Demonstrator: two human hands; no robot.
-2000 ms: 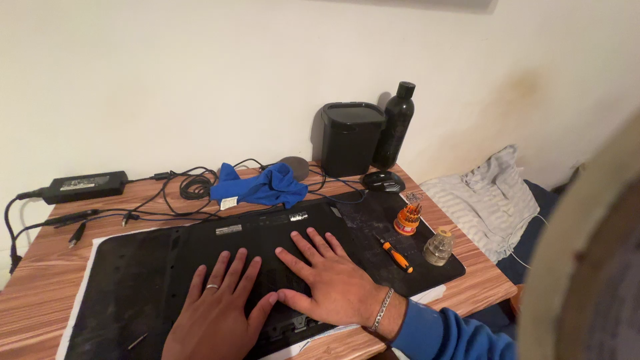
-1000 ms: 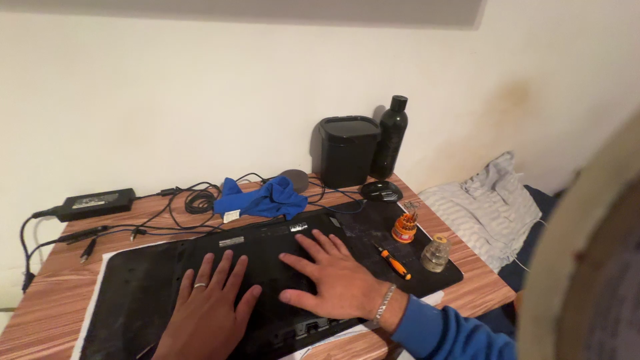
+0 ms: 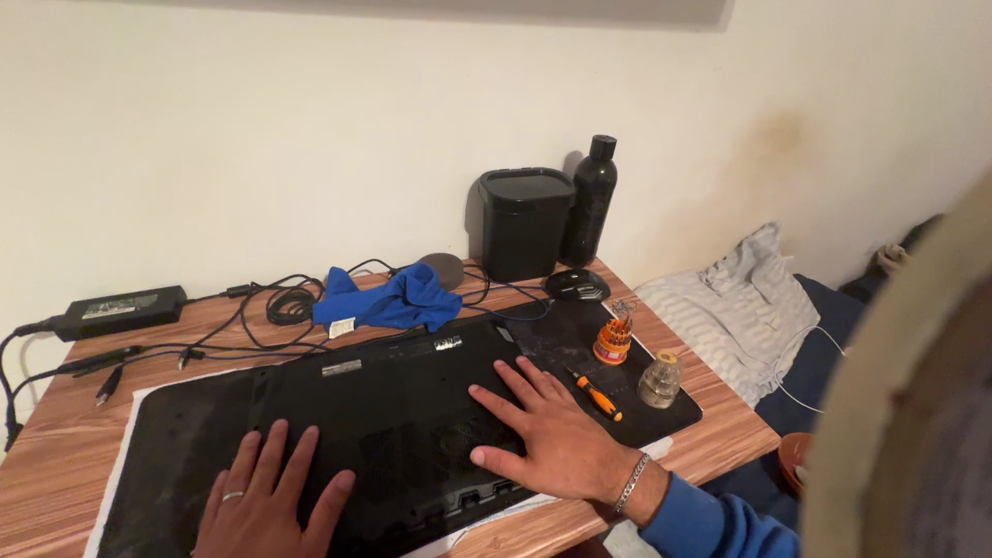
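Note:
A black laptop (image 3: pixel 387 422) lies underside up on a black desk mat (image 3: pixel 182 434). My left hand (image 3: pixel 267 500) rests flat with fingers spread on its left part, and a ring shows on one finger. Palm down, my right hand (image 3: pixel 546 438) lies spread over the laptop's right part, a chain bracelet at the wrist. Right of that hand are an orange and black screwdriver (image 3: pixel 597 397), an orange round holder full of screwdriver bits (image 3: pixel 612 341) and a clear ribbed plastic cover (image 3: pixel 659 381). Neither hand grips anything.
Behind the laptop lie a blue cloth (image 3: pixel 391 301), coiled black cables (image 3: pixel 293 301) and a power adapter (image 3: pixel 120 310). A black mouse (image 3: pixel 578 285), a lidded black container (image 3: pixel 524 225) and a black bottle (image 3: pixel 591 203) stand at the back right. The wooden table's right edge (image 3: pixel 736 428) borders striped fabric (image 3: pixel 736 318).
My hands have moved farther apart on the laptop. Two seconds ago my thumbs were nearly touching near its middle.

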